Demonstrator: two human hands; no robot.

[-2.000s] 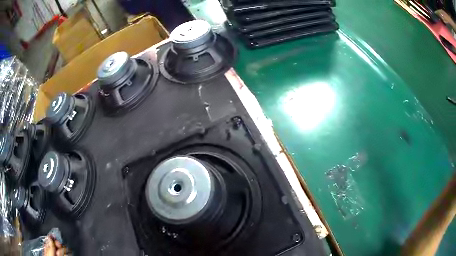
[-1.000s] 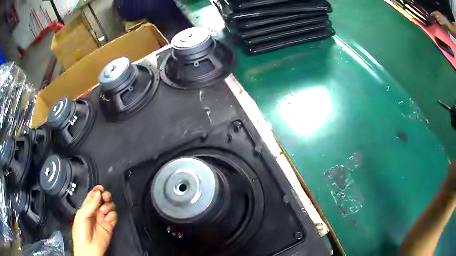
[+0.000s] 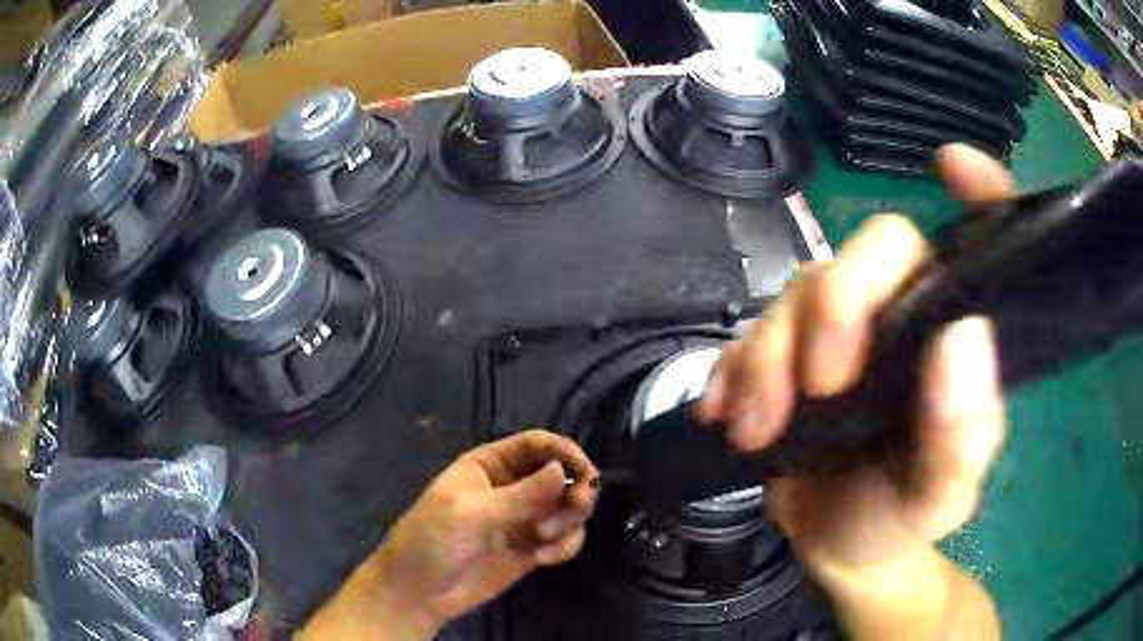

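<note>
My right hand (image 3: 877,376) is wrapped around a thick black electric screwdriver (image 3: 1003,288), whose tip points left. My left hand (image 3: 501,513) pinches a tiny screw (image 3: 577,481) between thumb and finger, close to the screwdriver's tip. Behind and below the tool, a speaker driver with a silver magnet (image 3: 674,379) lies on a square black front panel (image 3: 511,363). The tool and my right hand hide much of the magnet and the panel's right side. I cannot tell if the bit touches the screw.
Several loose drivers (image 3: 257,291) lie face down at the left and back of the black mat (image 3: 414,438). A clear screw bag (image 3: 125,538) lies at lower left. Behind are an open cardboard box (image 3: 414,56) and stacked black panels (image 3: 921,94) on the green surface (image 3: 1053,451).
My left hand has moved right to the panel with a screw. My right hand has come in from the right edge holding the screwdriver. The view has shifted left.
</note>
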